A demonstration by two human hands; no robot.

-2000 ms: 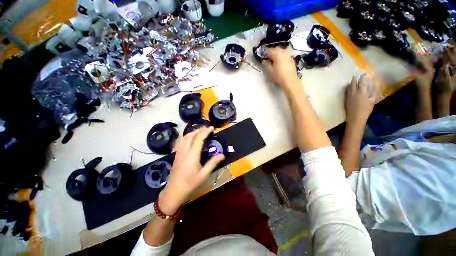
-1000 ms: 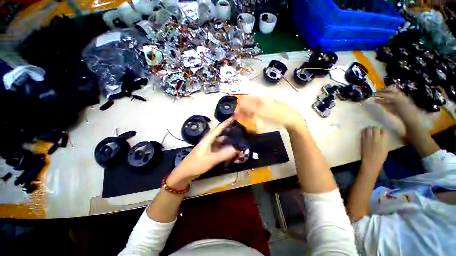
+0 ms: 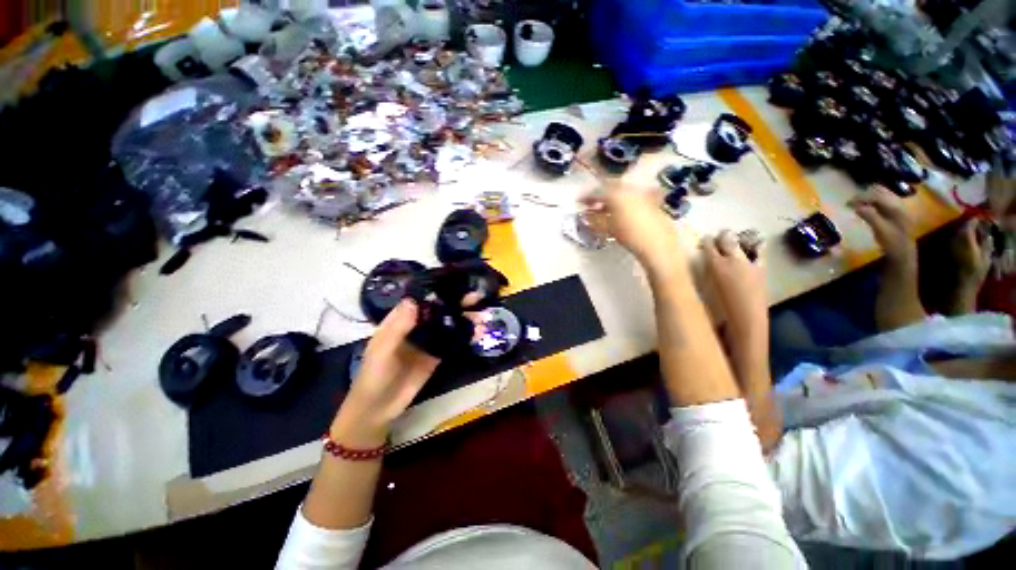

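My left hand (image 3: 392, 362) holds a black round housing (image 3: 443, 323) above the black work mat (image 3: 267, 418). My right hand (image 3: 629, 223) is blurred, reaching out to the right of the mat; its fingers are beside a pale silvery part (image 3: 584, 231), and their grip is unclear. A housing with a silver-white insert (image 3: 496, 332) lies on the mat just right of my left hand. More black housings (image 3: 462, 234) lie behind the mat and at its left end (image 3: 275, 363).
A pile of silver wired inserts (image 3: 384, 123) and a clear bag (image 3: 178, 145) lie behind. Black housings (image 3: 557, 147) stand at back right, near a blue bin (image 3: 702, 50). Another person's hand (image 3: 735, 267) rests right of my right forearm. Dark units (image 3: 880, 123) crowd the far right.
My right hand has moved away from my left hand, out to the right. My left hand now clearly grips a raised black housing. The neighbour's hand has moved closer to my right forearm.
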